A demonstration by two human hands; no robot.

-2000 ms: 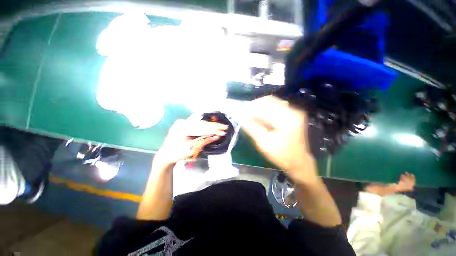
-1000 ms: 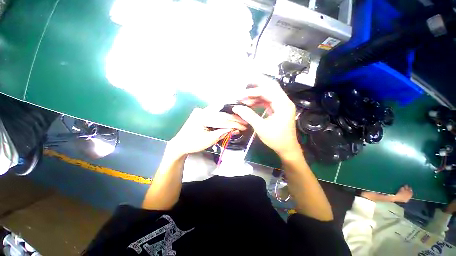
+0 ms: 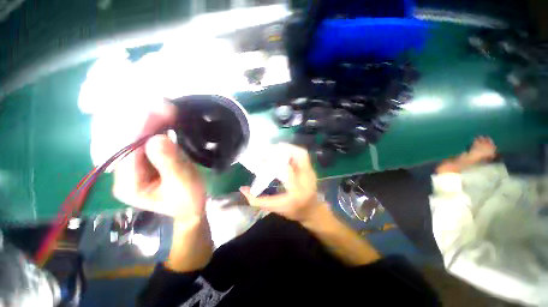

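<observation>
A white housing (image 3: pixel 259 143) is held up in front of me, its opening facing the camera. A black round insert (image 3: pixel 210 133) sits in the opening. Red and dark lead wires (image 3: pixel 81 187) come from its left edge and arc down to the lower left, blurred. My left hand (image 3: pixel 159 177) pinches the wires at the housing's left edge. My right hand (image 3: pixel 288 189) grips the white lower right part of the housing; part of it is hidden by the fingers.
Overexposed white housings (image 3: pixel 114 90) are heaped at left on the green bench (image 3: pixel 54 144). Black round parts (image 3: pixel 342 114) are piled right of centre, before a blue bin (image 3: pixel 369 39). Another person's hand (image 3: pixel 471 157) is at the right bench edge. A blurred grey-white shape is at lower left.
The hands have moved apart. The housing is turned so its black insert shows, and the wires now stretch to the left instead of hanging down. The view has shifted.
</observation>
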